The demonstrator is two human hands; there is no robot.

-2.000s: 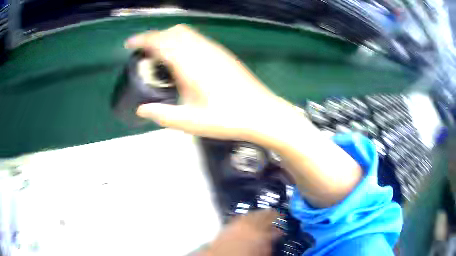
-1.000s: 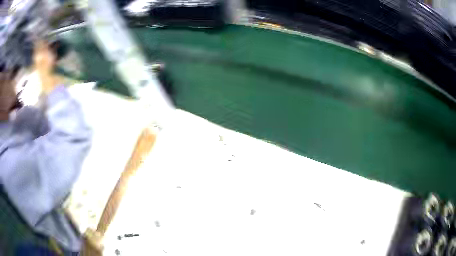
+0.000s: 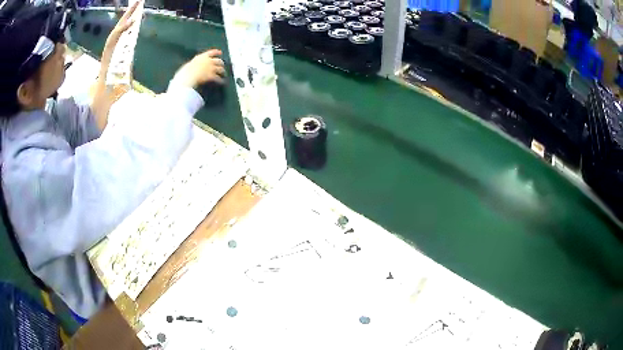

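Observation:
Neither of my hands is in view. A black cylindrical unit (image 3: pixel 309 142) stands upright on the green conveyor belt (image 3: pixel 423 184), just right of the slanting white post. Its top shows a silver-white ring with a dark centre. The white worktop board (image 3: pixel 307 287) lies along the near side of the belt, with pen marks and teal and dark dots. At the bottom right edge, ringed tops of units (image 3: pixel 575 342) are cut off by the picture's edge.
A person in grey sleeves (image 3: pixel 89 178) sits at the left, one hand over the belt beside the post (image 3: pixel 256 89). A pale marked panel (image 3: pixel 177 212) lies before them. Across the belt are filled trays (image 3: pixel 328 41), dark stacked trays (image 3: pixel 478 75) and a brown carton (image 3: pixel 519 24).
My hand and the unit it held two seconds ago are out of view. The view has swung left; the neighbour shows more fully, and the unit by the post now stands clear to its right.

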